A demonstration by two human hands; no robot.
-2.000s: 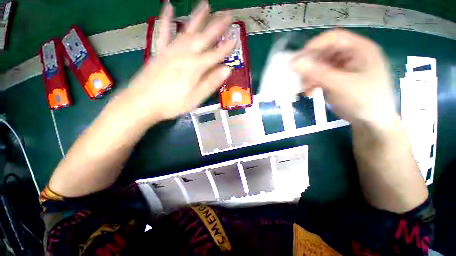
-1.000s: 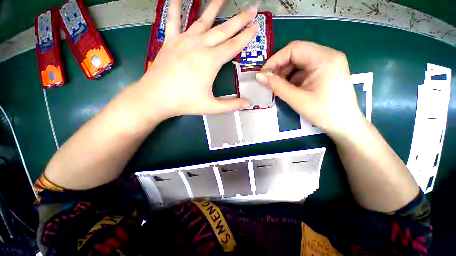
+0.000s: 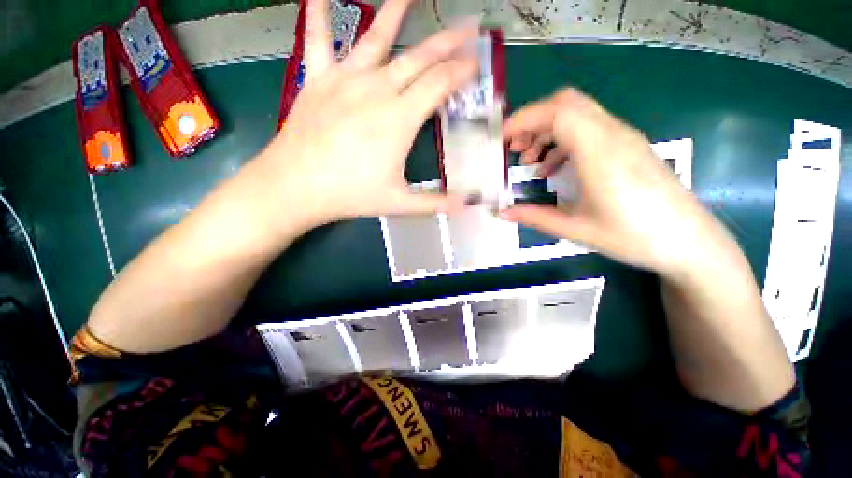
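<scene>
A red unit (image 3: 475, 149) lies upright in view at centre, slightly blurred, its lower part covered by a pale label (image 3: 475, 163). My left hand (image 3: 350, 140) is spread, its thumb at the unit's lower left edge and its fingertips over the upper part. My right hand (image 3: 598, 182) is at the unit's right side, thumb near the lower right corner, fingers curled; whether it touches the unit is unclear. A partly used label strip (image 3: 418, 245) lies just below, with some open windows. A stack of label strips (image 3: 439, 336) lies nearest my body.
Two waiting units with orange ends (image 3: 103, 103) (image 3: 168, 84) lie at upper left. Another red unit (image 3: 291, 84) is partly under my left hand. Waste strips (image 3: 802, 233) lie at far right. A pale rail (image 3: 560, 21) crosses the top. A cable runs down the left.
The label went from my right fingertips onto the unit's lower part, covering the orange. My right hand has since let go of its top edge, and its thumb has moved down to the lower corner.
</scene>
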